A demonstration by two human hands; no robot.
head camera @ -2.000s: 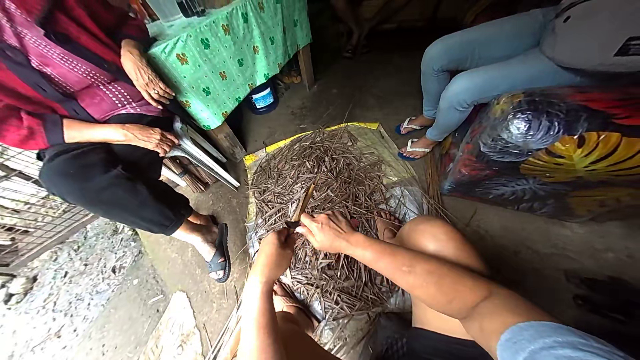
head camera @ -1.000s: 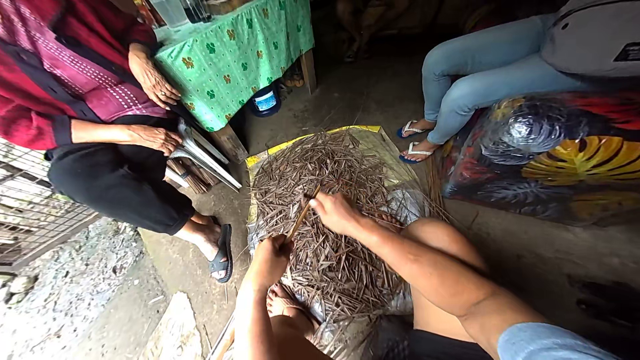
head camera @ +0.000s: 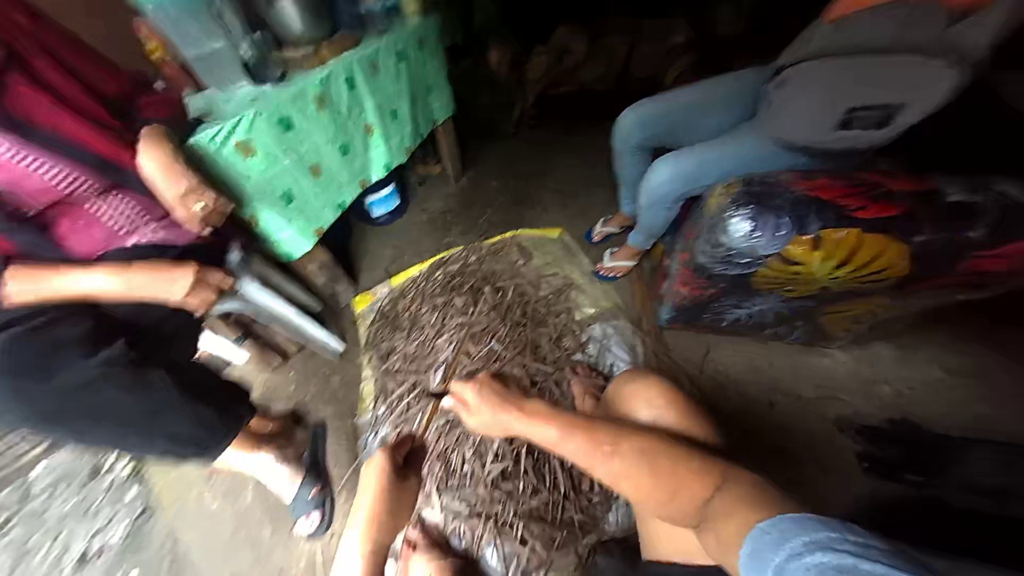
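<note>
My left hand (head camera: 402, 460) is closed around the lower end of a thin brown stick (head camera: 430, 414). Farther up the same stick, the fingers of my right hand (head camera: 482, 402) are closed on what looks like a small blade (head camera: 440, 378), blurred, whose edge meets the stick. Both hands are above a heap of short brown plant strips or shavings (head camera: 512, 472), which lies on a sheet with a yellow edge (head camera: 428, 262) between my bare feet.
A person in a dark red top (head camera: 48, 144) sits at left by a grey plastic chair (head camera: 280, 312). Behind stands a table with a green cloth (head camera: 320, 144), a bucket (head camera: 382, 202) beneath. At right, a person in jeans (head camera: 688, 152) sits on a plastic-wrapped, leaf-patterned cushion (head camera: 832, 264).
Between the earlier frames my right hand moved up and away from my left along the stick. The view has since shifted and blurred; both hands remain over the heap.
</note>
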